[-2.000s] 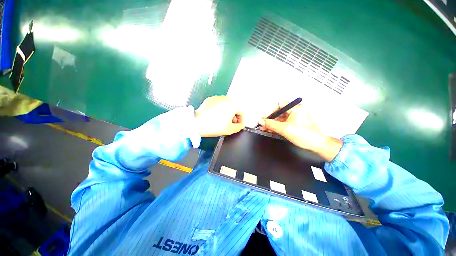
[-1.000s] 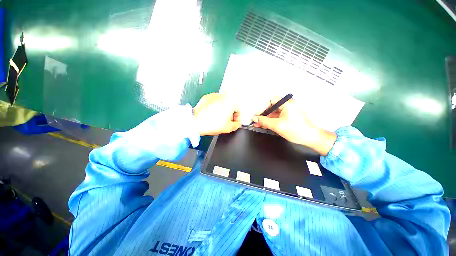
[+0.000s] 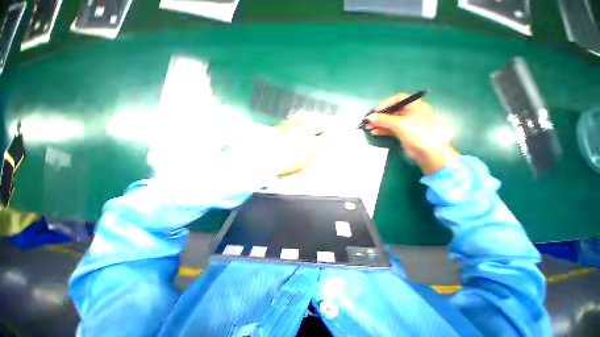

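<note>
A dark rectangular cover (image 3: 296, 224) rests at the table's front edge against my smock, with several white squares on its face. My right hand (image 3: 408, 128) holds a slim black pen-like tool (image 3: 412, 100) above the right end of the white sheet area, its tip pointing down and left. My left hand (image 3: 299, 148) is over the white sheet (image 3: 358, 168), washed out by glare; whether it holds anything cannot be made out. The die-cut grid sheet (image 3: 276, 99) lies behind my left hand, partly hidden by it and by glare.
A narrow dark strip sheet in clear film (image 3: 527, 118) lies at right, beside a round pale container (image 3: 591, 138) at the rim. Covers on white liners (image 3: 100, 14) line the far side. Glaring film (image 3: 184, 92) lies left, and black pointed pieces (image 3: 12, 161) lie far left.
The view has tilted up, bringing in the far covers. Both hands have left the cover's upper edge. My right hand has moved right and away with the tool; my left is over the sheet.
</note>
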